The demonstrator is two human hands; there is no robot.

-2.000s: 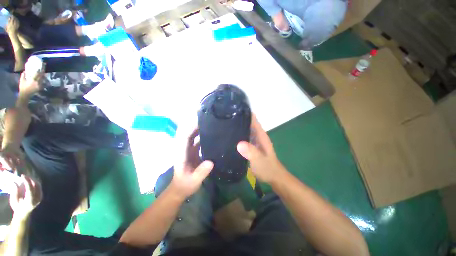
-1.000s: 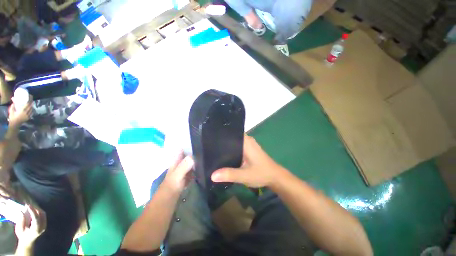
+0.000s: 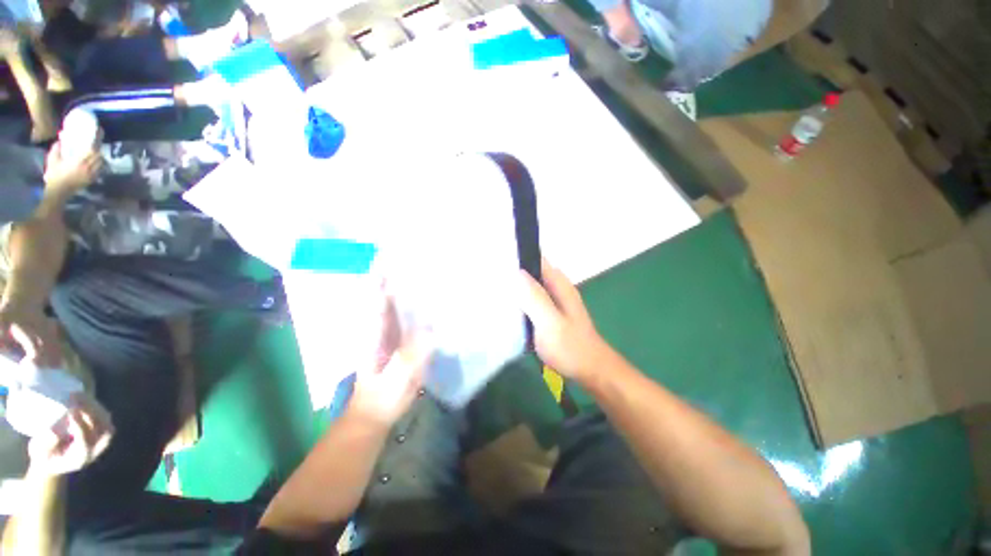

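A rounded oval plastic product (image 3: 469,261) is held upright between my hands above my lap. Its broad white side faces me and is overexposed, blending into the white board behind. A glossy black band runs along its right edge. My right hand (image 3: 560,315) grips the right edge, with the fingers around the black band. My left hand (image 3: 389,364) holds the lower left side and is partly washed out by glare. Both hands are bare.
A white board (image 3: 609,163) on a wooden pallet lies ahead, with blue-edged boxes (image 3: 335,255) and a crumpled blue lump (image 3: 324,131). Flattened cardboard (image 3: 858,304) and a red-capped bottle (image 3: 807,128) are right. People sit at left; another person's legs (image 3: 712,38) are beyond the board.
The product has turned from its black face to its white side, with the black part now a band at right. My right thumb has shifted from the black face to the right edge.
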